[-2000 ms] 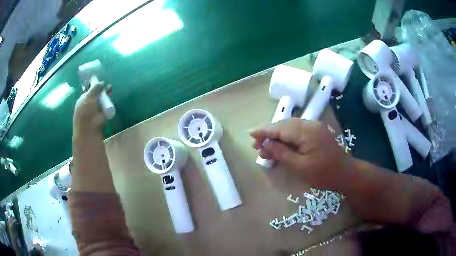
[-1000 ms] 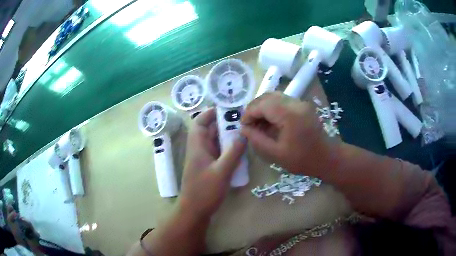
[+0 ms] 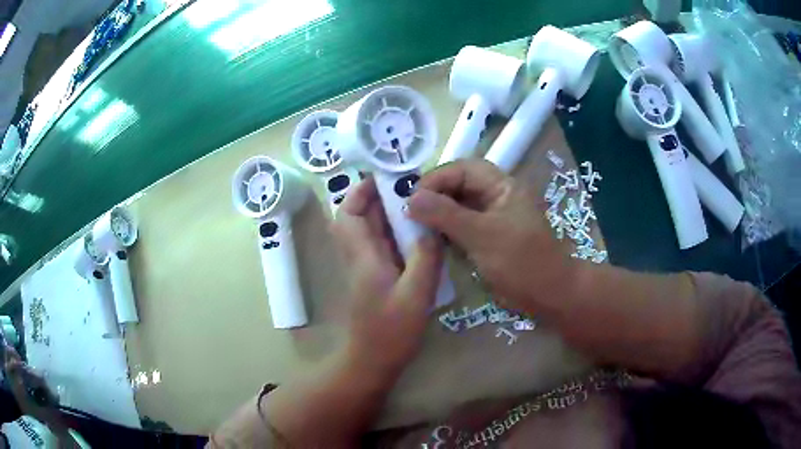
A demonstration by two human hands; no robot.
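A white handheld fan (image 3: 391,131) is held over the board, its spoked head up and its dark display window facing me. My left hand (image 3: 382,289) is wrapped around its handle. My right hand (image 3: 483,219) has its thumb and forefinger pinched at the front of the handle, just under the display window. The fingers hide the button openings, and I cannot tell whether a button is between them. Small white button pieces lie in a pile (image 3: 492,319) just below my right hand. Another pile (image 3: 571,210) lies to its right.
Two fans (image 3: 283,281) lie left of the held one, one partly behind it. Two more (image 3: 524,123) lie at the board's back edge. Several fans (image 3: 681,197) and a clear plastic bag (image 3: 764,105) are at right. The green conveyor (image 3: 369,44) runs behind. Two fans (image 3: 123,272) lie far left.
My left hand has come back from over the conveyor and taken hold of a fan. Over the last second my right fingertips moved slightly left, against the handle front.
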